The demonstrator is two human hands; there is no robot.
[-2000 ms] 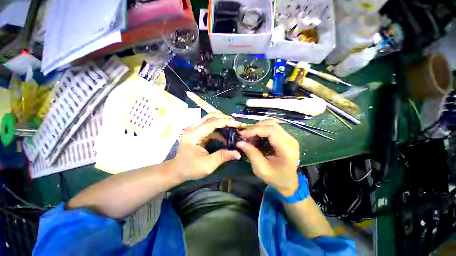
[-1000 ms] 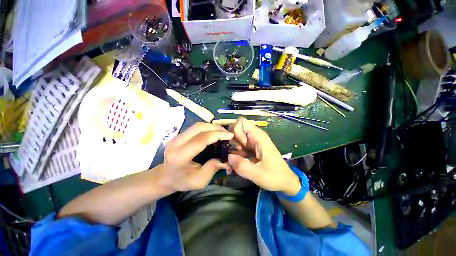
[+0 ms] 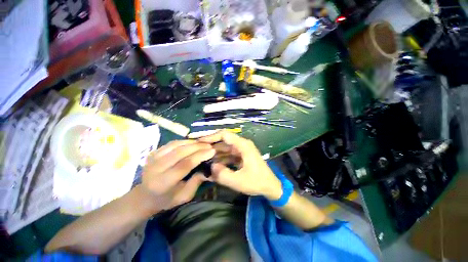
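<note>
My left hand (image 3: 172, 169) and my right hand (image 3: 244, 166) meet over the bench's front edge, above my lap. Between them is a small black unit (image 3: 206, 166), mostly hidden by the fingers. My left fingers and thumb close around it from the left. My right thumb and fingertips touch it from the right. The picture is blurred, so its details do not show.
Slim tools, a thick off-white handle (image 3: 241, 103) and a blue tube (image 3: 229, 79) lie beyond my hands. A tape roll (image 3: 87, 143) lies on paper at left. White cartons (image 3: 177, 53) stand behind, brown tape (image 3: 373, 43) and a black tray (image 3: 421, 189) at right.
The view has turned towards the right, so the bench things sit further left and more of the right side shows. Both hands stay together around the black unit, with the fingers shifted a little.
</note>
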